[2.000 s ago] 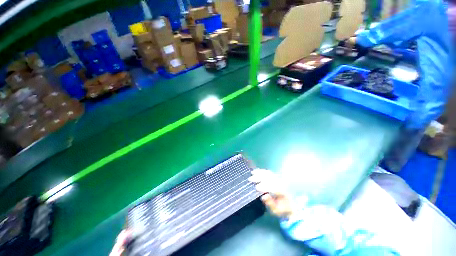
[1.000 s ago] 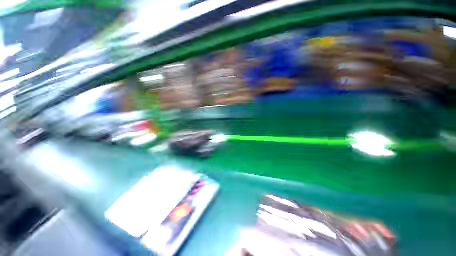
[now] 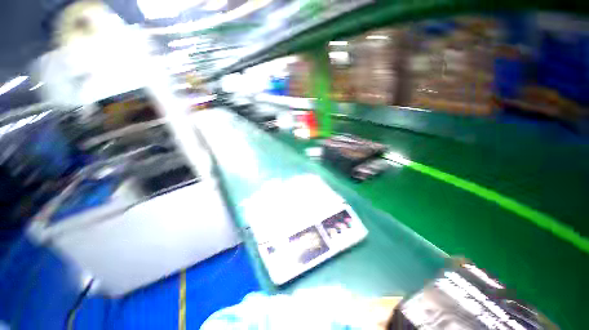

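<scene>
A closed dark retail box [image 3: 468, 303] with fine light print lies tilted at the bottom right, blurred and cut off by the lower edge. My left hand [image 3: 382, 310], in a light blue sleeve, comes in from the bottom and grips the box's left end; the fingers are blurred. My right hand is out of the picture. A white bench scale [image 3: 294, 219] stands on the green worktop to the left of the box, with nothing on its plate; its display is too blurred to read.
A dark box [image 3: 352, 153] lies on the green conveyor belt [image 3: 452, 222] beyond the scale. A green post [image 3: 321, 93] stands behind it, beside a red-and-white item [image 3: 305, 124]. A white-sided table or cart [image 3: 148, 238] stands left of the worktop, above blue floor.
The view has swung left since two seconds ago, and the scale has come into view. The box now sits at the lower right. My right hand has left the picture.
</scene>
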